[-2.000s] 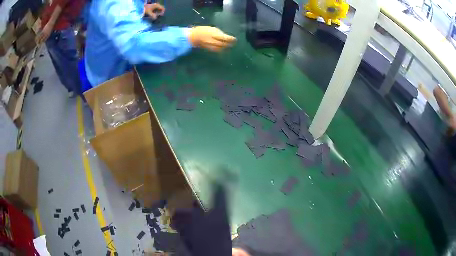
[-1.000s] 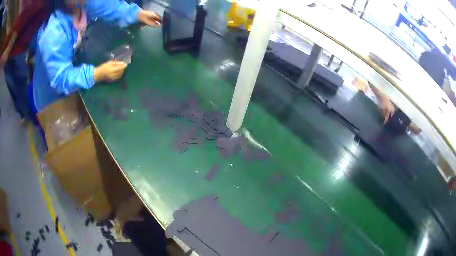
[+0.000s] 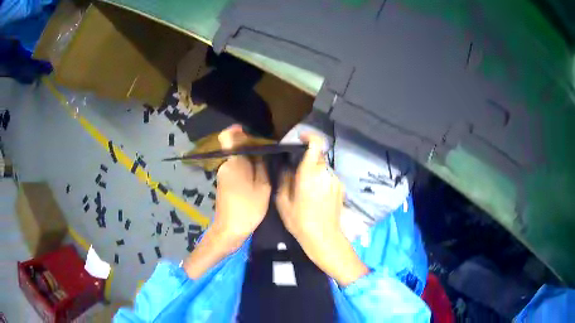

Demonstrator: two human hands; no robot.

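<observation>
My left hand (image 3: 243, 192) and my right hand (image 3: 312, 199) grip a black cardboard blank (image 3: 268, 265) over my lap. One panel of it is seen edge-on as a thin dark line between the hands and out to the left. The rest hangs down toward me, with a white paper square (image 3: 284, 273) on it. The thumbs are at the upper edge; some fingers are hidden behind the board. Flat dark die-cut blanks (image 3: 403, 69) lie on the green bench (image 3: 208, 19) ahead, some over its near edge.
A brown carton (image 3: 110, 53) stands beside the bench at upper left. Small black waste chips (image 3: 99, 208) are scattered on the floor. A red crate (image 3: 60, 284) and a small brown box (image 3: 39, 214) are at lower left. Blue sleeves of other people show at the left and right edges.
The view has turned down from the bench and neighbouring worker to my lap. Both my hands are now in view, holding a black blank.
</observation>
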